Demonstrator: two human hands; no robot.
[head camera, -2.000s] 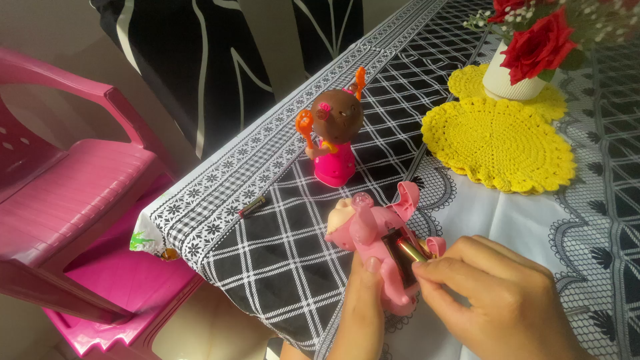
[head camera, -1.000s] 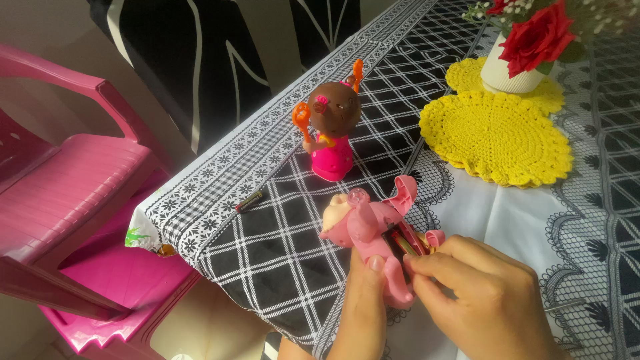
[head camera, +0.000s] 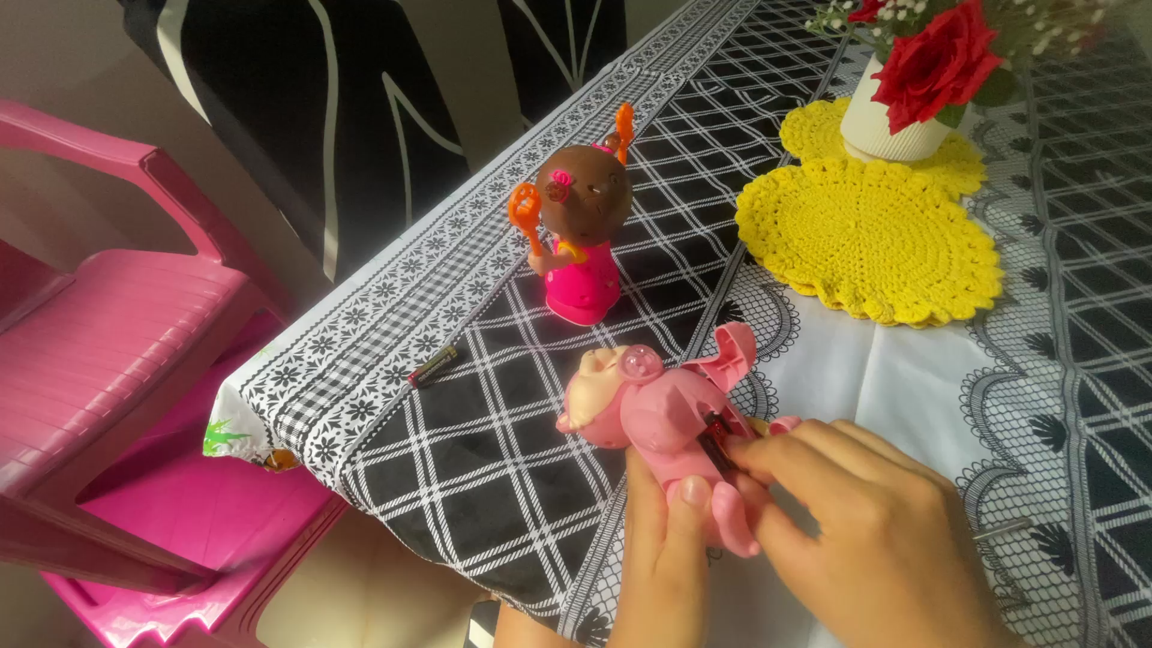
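My left hand (head camera: 670, 540) grips a pink plastic toy figure (head camera: 670, 414), which lies on its side with its battery compartment (head camera: 717, 444) uncovered. The fingers of my right hand (head camera: 841, 513) reach into that compartment; they hide most of its inside, and I cannot tell whether they pinch a battery. A loose battery (head camera: 433, 366) lies on the tablecloth left of the toy. Behind the toy stands a brown-headed doll (head camera: 583, 234) in a bright pink dress, with orange pieces at its raised arms.
Yellow crocheted mats (head camera: 868, 238) lie at the right, with a white ribbed vase (head camera: 900, 117) of red flowers on them. A thin metal rod (head camera: 1003, 529) is right of my right hand. Pink plastic chairs (head camera: 153, 333) stand left of the table's edge.
A gold-coloured battery showed at my right fingertips two seconds ago; now my fingers cover most of that spot. My left hand keeps its grip on the pink toy.
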